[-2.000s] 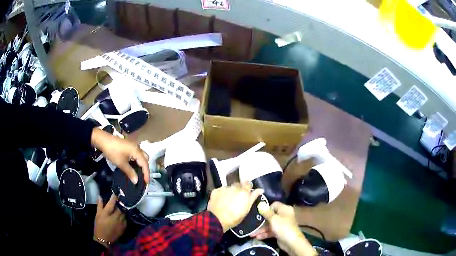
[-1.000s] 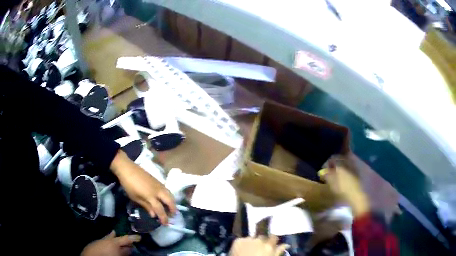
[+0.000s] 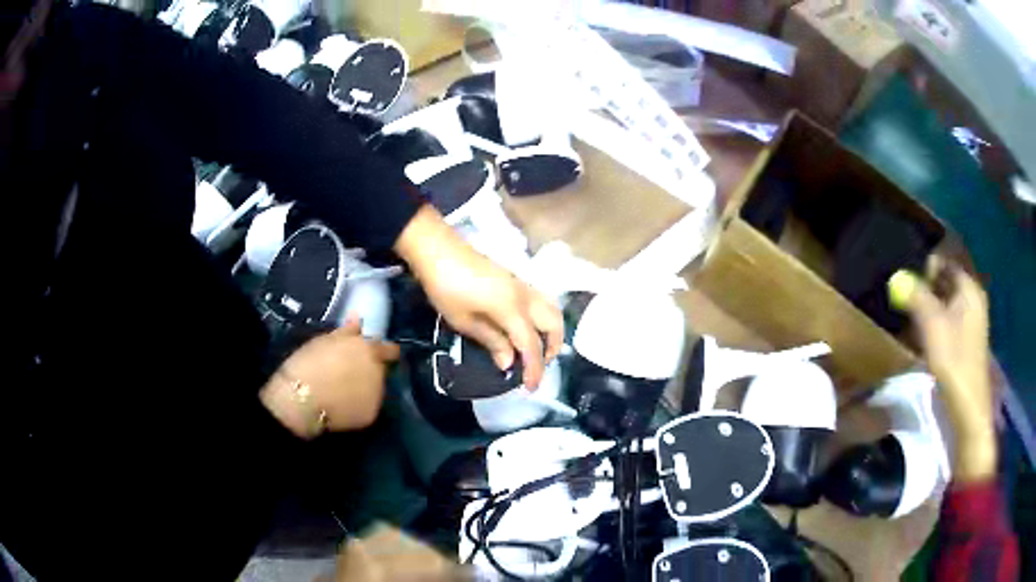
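Note:
My right hand (image 3: 952, 330), in a red-and-black plaid sleeve, reaches over the right side of the open brown gasket carton (image 3: 795, 290). A yellow spot shows on one fingertip beside the dark pads (image 3: 880, 244) inside. Whether the fingers grip a pad cannot be told. My left hand (image 3: 398, 557) is blurred and cut off by the bottom edge; its fingers are unclear. A mounting base with a black pad (image 3: 716, 466) faces up near the lower middle, with another base (image 3: 713, 563) below it. Dome cameras (image 3: 790, 404) lie in front of the carton.
Another person in black sleeves has one hand (image 3: 483, 296) on a padded base (image 3: 471, 364) and the other hand (image 3: 341, 381) beside it. More cameras crowd the left. Black cables (image 3: 517, 500) tangle at lower centre. A label strip (image 3: 648, 102) lies behind, left of the carton.
My hands have parted from the padded base they were both on. My right hand has moved up to the carton; my left has moved to the bottom edge. The view has swung left and down.

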